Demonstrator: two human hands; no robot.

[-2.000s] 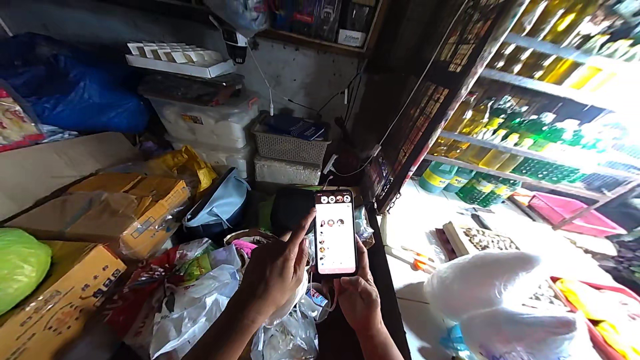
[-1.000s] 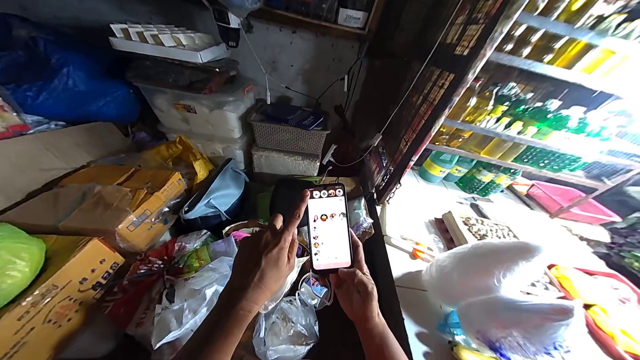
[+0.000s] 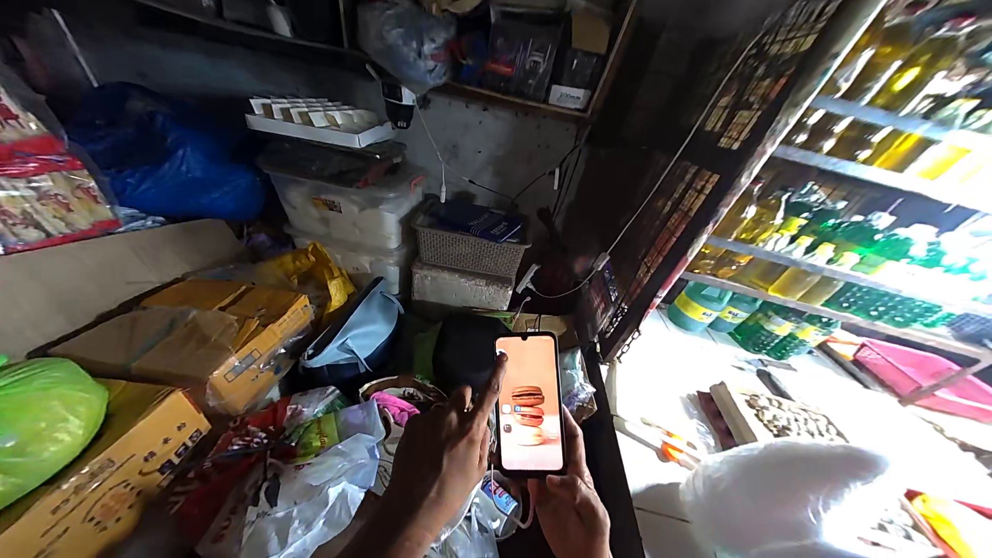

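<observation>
A smartphone (image 3: 530, 434) with a black rim stands upright in my right hand (image 3: 571, 496), whose fingers wrap its lower right edge and bottom. Its lit screen shows a picture of stacked macarons with a few small icons. My left hand (image 3: 449, 449) is on the phone's left side, its index fingertip at the upper left of the screen; whether it touches the glass I cannot tell. Nothing is held in that hand. A white cable hangs near the phone's lower left corner. Behind the phone lies a round black object (image 3: 467, 349).
Plastic bags (image 3: 325, 488) and cardboard boxes (image 3: 225, 341) crowd the left, beside a light blue bag (image 3: 356, 333). A woven basket (image 3: 470, 249) stands behind. To the right are a white tiled surface (image 3: 659, 473), a filled plastic bag (image 3: 775, 496) and shelves of bottles (image 3: 821, 279).
The phone's screen has changed from a white page with small round pictures to the macaron picture with icons. My right hand still holds the phone; my left index finger stays near its upper left.
</observation>
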